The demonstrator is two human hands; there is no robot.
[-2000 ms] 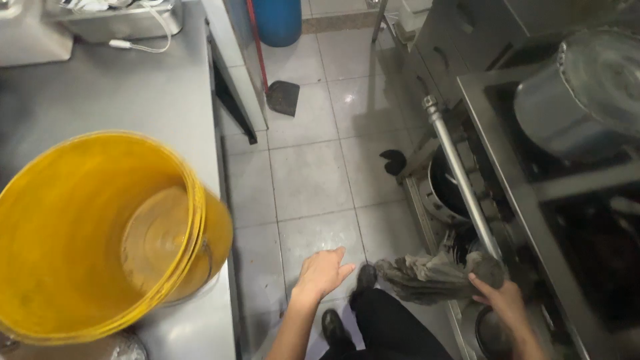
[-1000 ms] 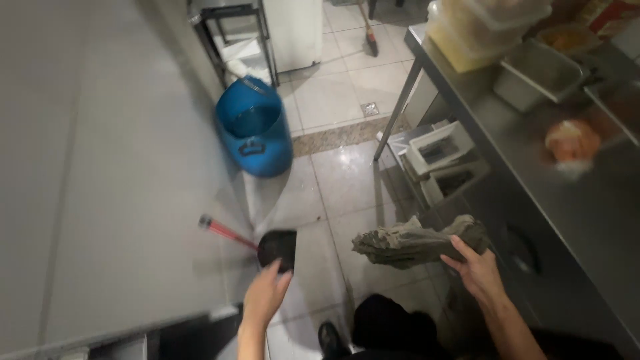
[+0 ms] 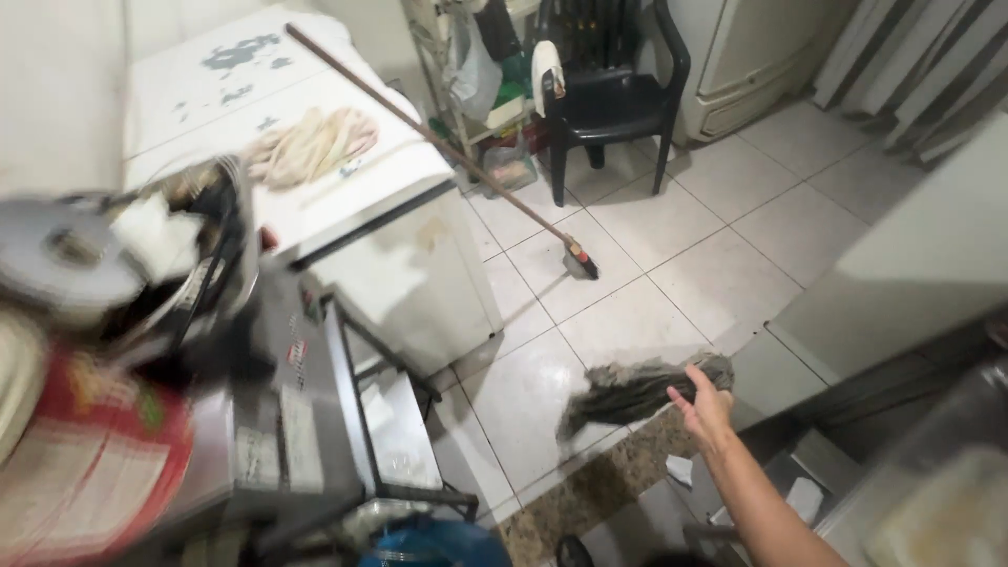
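Observation:
My right hand point(image 3: 709, 409) reaches in from the lower right and grips one end of a dirty grey cloth point(image 3: 638, 394), which hangs to the left above the tiled floor. My left hand is outside the view. Beyond the cloth, a broom point(image 3: 488, 181) leans with its long brown handle over a worn white chest-like appliance point(image 3: 394, 236) and its dark bristles on the floor. A crumpled cream cloth point(image 3: 315, 146) lies on top of that appliance, left of the handle.
A black plastic armchair point(image 3: 614, 106) stands at the back beside shelves point(image 3: 504, 114) with bags. At the left are a metal rack point(image 3: 358, 409) and a container of utensils point(image 3: 244, 268). A blue bin point(image 3: 437, 543) is at the bottom edge, near a speckled stone threshold point(image 3: 598, 480).
The view has moved forward from the kitchen counters toward the broom and armchair. My left hand, visible earlier, has left the view. My right hand still holds the grey cloth.

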